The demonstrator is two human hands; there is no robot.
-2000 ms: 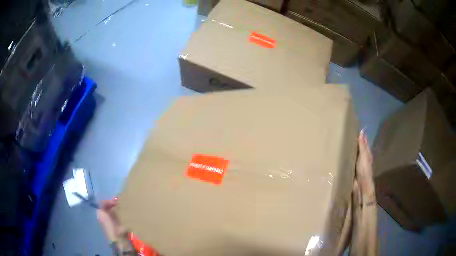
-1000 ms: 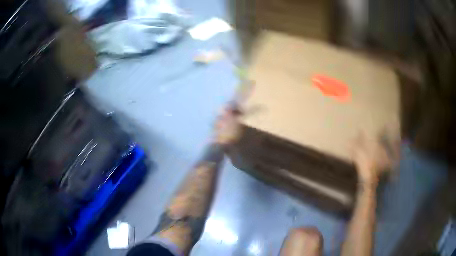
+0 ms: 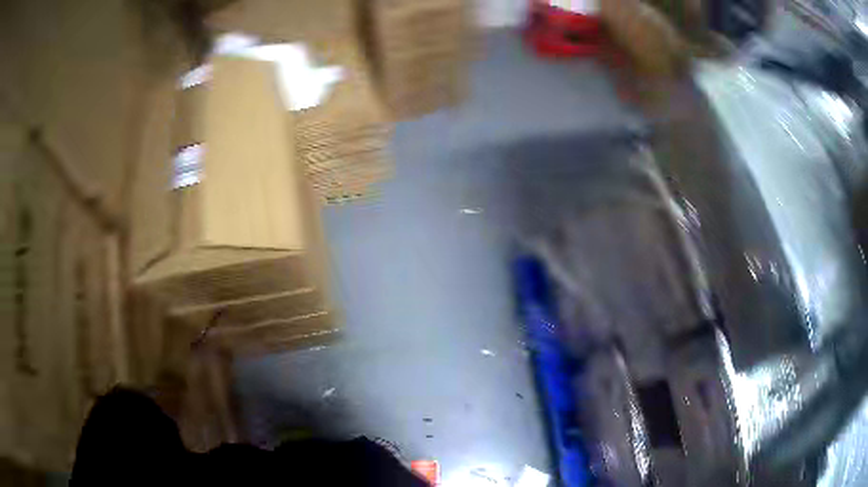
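Note:
Neither of my hands shows; a black shape [image 3: 238,464], perhaps my clothing, fills the bottom left edge. The view is blurred by motion. Tan cartons [image 3: 249,152] stand at the left, one with white labels on its side. A white sheet or wrap [image 3: 306,78] lies on top of them. A small red-orange piece [image 3: 425,471], perhaps a sticker, is on the floor at the bottom edge. A white piece [image 3: 531,477], perhaps paper, lies to its right.
A blue pallet edge [image 3: 550,371] runs down right of centre, with plastic-wrapped goods [image 3: 657,276] beside it. More shiny wrap [image 3: 776,181] is at the far right. A red object [image 3: 566,30] is at the top. Blue-grey floor [image 3: 419,276] lies between cartons and pallet.
The view has swung round. The carton with the red-orange sticker and both hands are out of view. The blue pallet now shows right of centre and cartons at the left.

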